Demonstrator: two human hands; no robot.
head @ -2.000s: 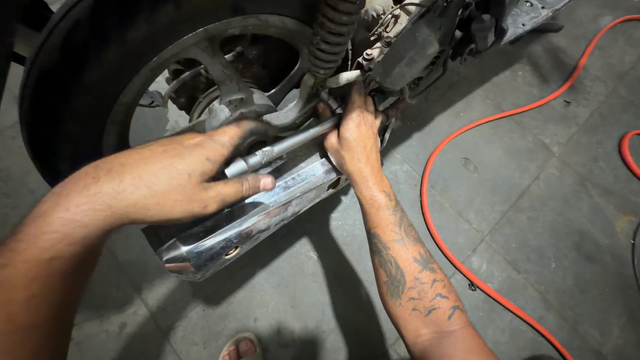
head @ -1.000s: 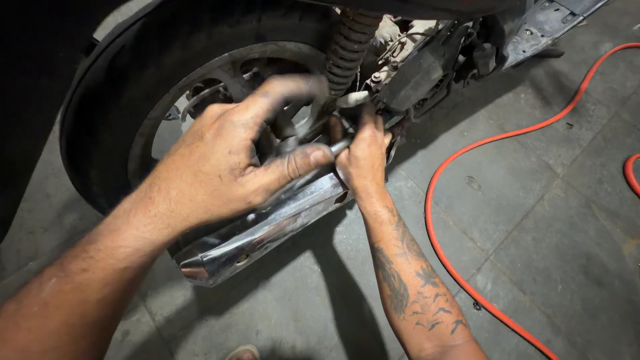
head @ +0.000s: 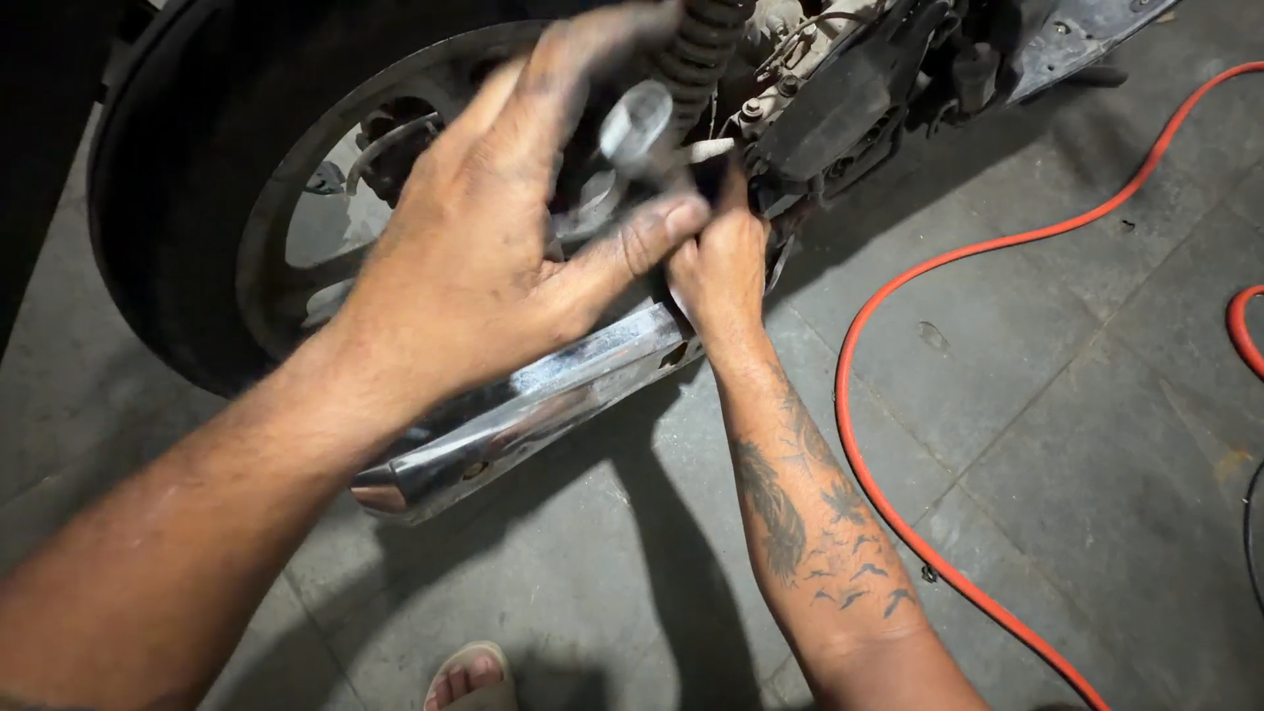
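My left hand is raised in front of the rear wheel, fingers spread and thumb apart. Beside its thumb is the blurred end of a metal tool handle, pointing up; whether the hand touches it cannot be told. My right hand is curled low by the engine, just below the coil spring of the shock absorber, around the other end of the tool, which is mostly hidden. A chrome exhaust muffler cover runs below both hands, beside the wheel.
The engine casing of the motorcycle or scooter is at the upper right. An orange hose curves over the grey tiled floor on the right. A sandaled foot shows at the bottom.
The tool's handle has swung from lying low along the muffler to pointing upward. My left hand has gone from reaching flat along the handle to raised with spread fingers. My right hand stays near the engine.
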